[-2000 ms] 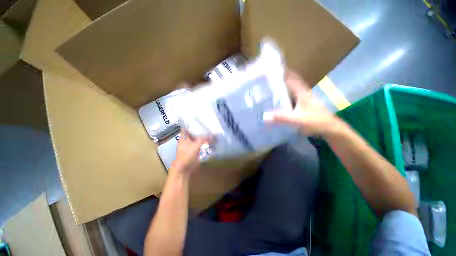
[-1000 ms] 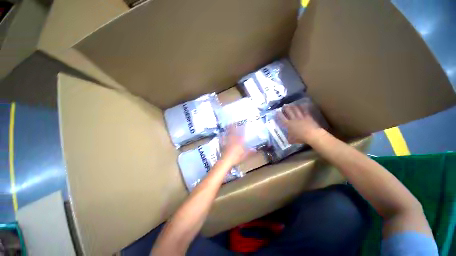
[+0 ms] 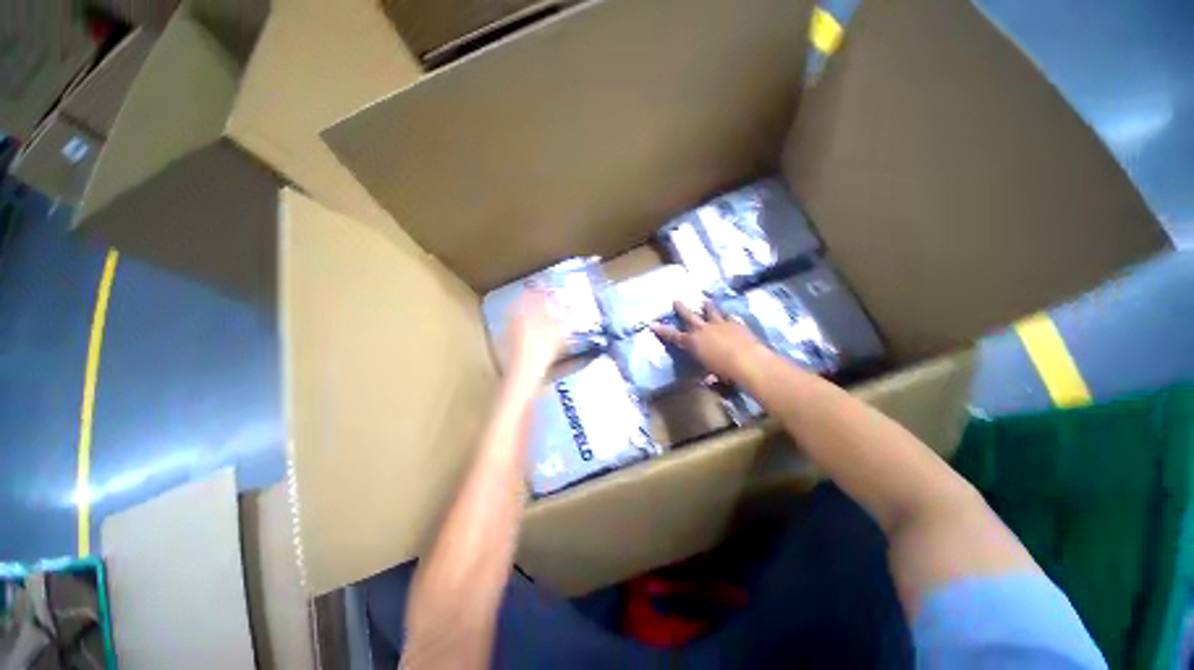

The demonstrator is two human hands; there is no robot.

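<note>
The open shipping carton (image 3: 380,353) holds several grey-white polybagged items lying flat. My left hand (image 3: 534,327) rests on the polybagged item at the far left; its fingers are blurred. My right hand (image 3: 714,343) lies on the middle polybagged item (image 3: 648,360), fingers spread. A polybagged item with dark lettering (image 3: 589,425) lies at the near left. Two polybagged items lie at the right, one far (image 3: 749,236) and one near (image 3: 818,321). Brown cardboard shows in gaps beside the middle item.
Other open cartons (image 3: 183,157) stand behind at the left. A cardboard sheet (image 3: 177,569) is at the lower left, beside a green crate holding brown material (image 3: 59,615). A large green crate (image 3: 1074,524) stands at the right. Yellow lines mark the floor.
The bag held in both hands two seconds ago is out of them. My left hand has moved from the middle to the far-left item, my right hand from the right item to the middle one.
</note>
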